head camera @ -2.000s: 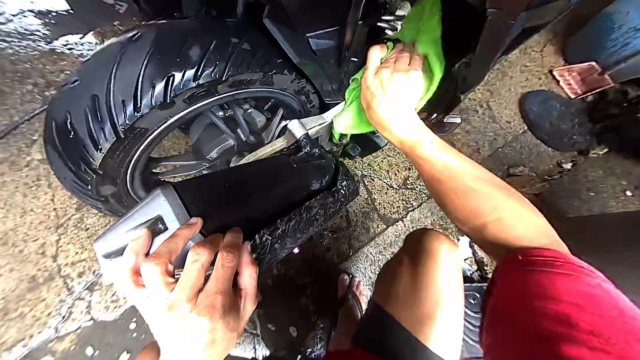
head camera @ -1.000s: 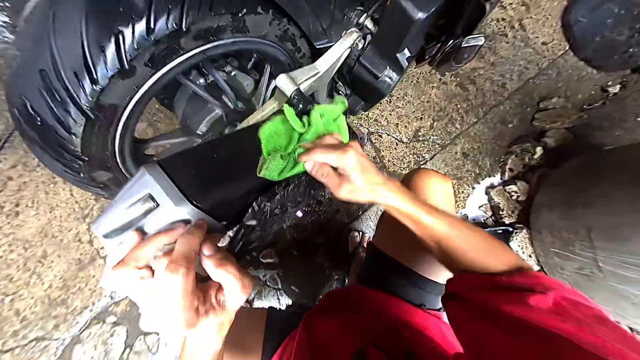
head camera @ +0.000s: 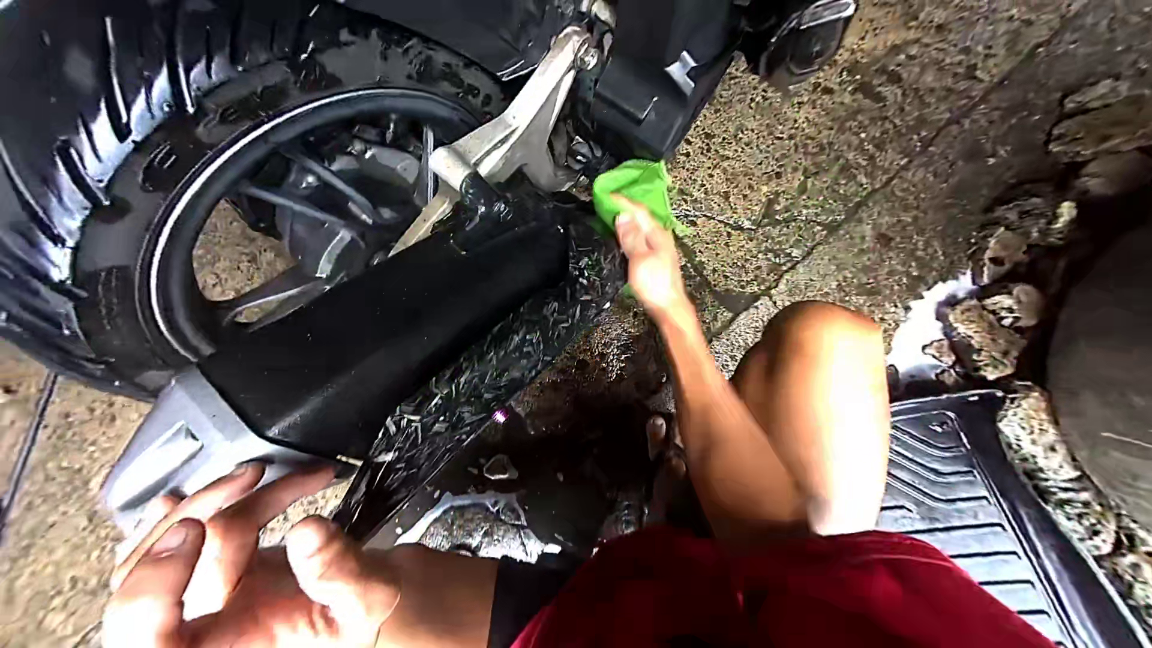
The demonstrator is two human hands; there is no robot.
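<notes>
A motor scooter's black exhaust muffler (head camera: 396, 333) slants across the left half of the view, beside the rear wheel (head camera: 297, 225) with its wet tyre. My left hand (head camera: 243, 562) is at the silver muffler end cap (head camera: 193, 441), fingers apart, the fingertips at its lower edge; it holds nothing. In my right hand (head camera: 650, 256) is a green cloth (head camera: 634, 191), bunched at the front end of the muffler. A silver metal bracket (head camera: 522, 126) runs above the muffler, near the cloth. Part of the cloth is hidden behind my fingers.
My bare knee (head camera: 810, 387) is right of my right forearm. A black ribbed rubber mat (head camera: 958, 513) lies at the lower right. Stones (head camera: 999, 315) and a large rounded grey object (head camera: 1107, 360) stand at the right edge. The concrete ground (head camera: 864, 171) is wet in places.
The green cloth in my right hand has moved from the muffler's middle towards its front end; two seconds ago it was higher, on the scooter body. My left hand stays by the end cap.
</notes>
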